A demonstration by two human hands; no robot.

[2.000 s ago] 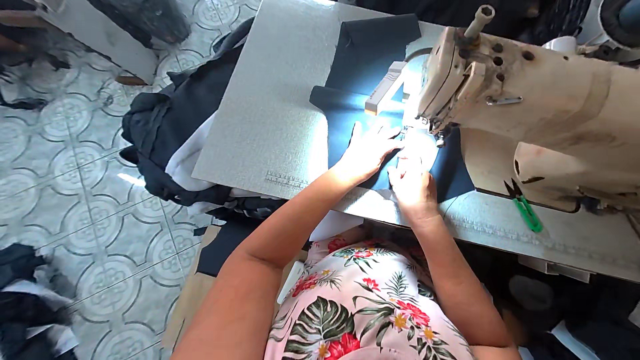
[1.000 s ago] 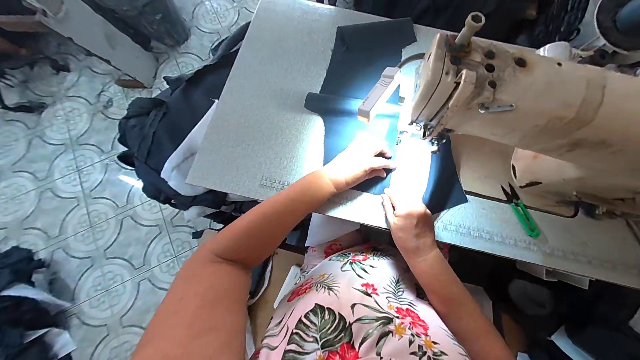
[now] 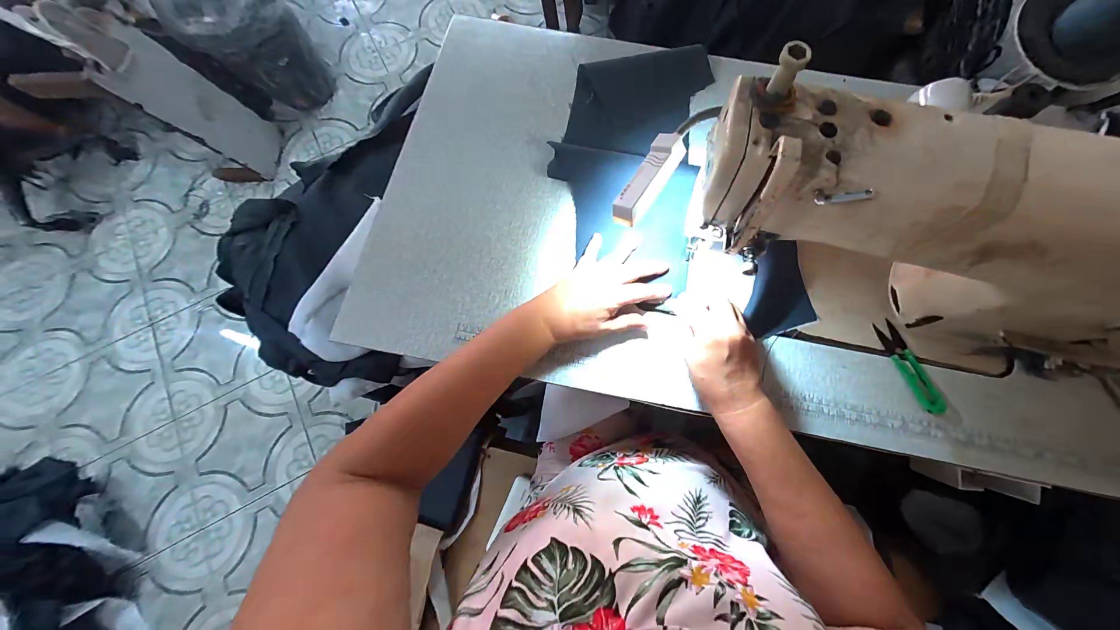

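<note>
A beige industrial sewing machine [image 3: 875, 175] stands on the right of the grey worktable. Dark navy fabric [image 3: 630, 105] runs from the back of the table down to the needle area, and part of it shows right of the needle. My left hand [image 3: 604, 297] lies with fingers spread on the fabric, left of the presser foot. Just in front of the foot, my right hand [image 3: 722, 350] has its fingers bent at a brightly lit, pale piece; glare hides its edges and the exact grip. A small lamp [image 3: 649, 179] shines on this spot.
Green-handled thread snips [image 3: 914, 372] lie on the worktable [image 3: 472, 175] to the right. Dark and white cloth [image 3: 297, 262] is heaped beside the table's left edge. More cloth [image 3: 52, 534] lies on the tiled floor at lower left. A dark bin-like container [image 3: 254, 52] stands at upper left.
Since two seconds ago, my right hand has moved a little toward the table's front edge, then back up toward the foot. My left hand has shifted slightly away from the needle, its fingers now more spread.
</note>
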